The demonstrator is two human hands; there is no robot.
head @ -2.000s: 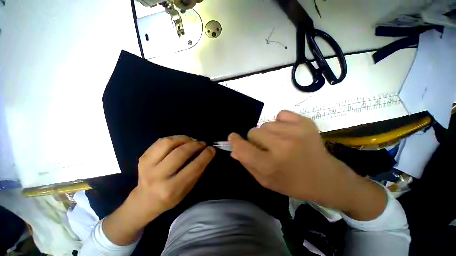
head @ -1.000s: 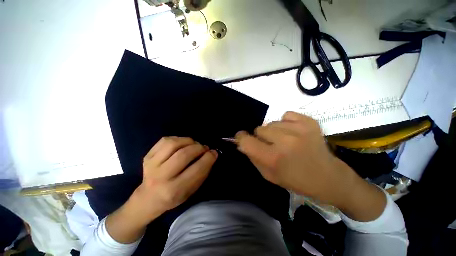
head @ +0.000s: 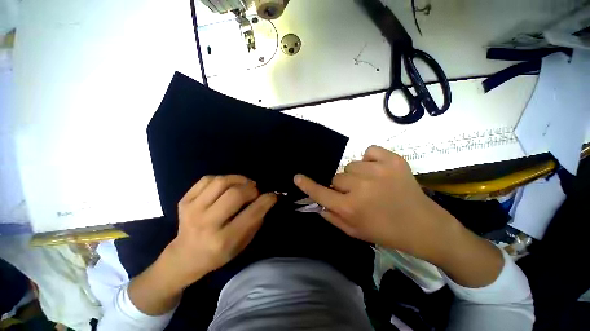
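A black fabric panel (head: 239,136) lies over the table's front edge and down toward the lap. My left hand (head: 223,210) pinches the cloth between thumb and fingers, with a tiny white bit showing at the fingertips. My right hand (head: 372,194) holds small silver thread snips (head: 310,206), their blades apart and pointing left, just right of my left fingertips. Its index finger is extended onto the cloth. Most of the snips is hidden in my right palm. The black cloth blends with dark cloth below.
Black tailor's shears (head: 417,84) lie behind my right hand. The machine's presser foot (head: 248,35) and needle plate are at the top. Black fabric strips (head: 514,68) and white paper pieces (head: 556,116) lie at the right. The table's yellowish edge (head: 498,180) runs in front.
The snips' blades have come apart and now point lower, below my right index finger, which has stretched out. The cloth sits slightly further right in the picture, as does the machine.
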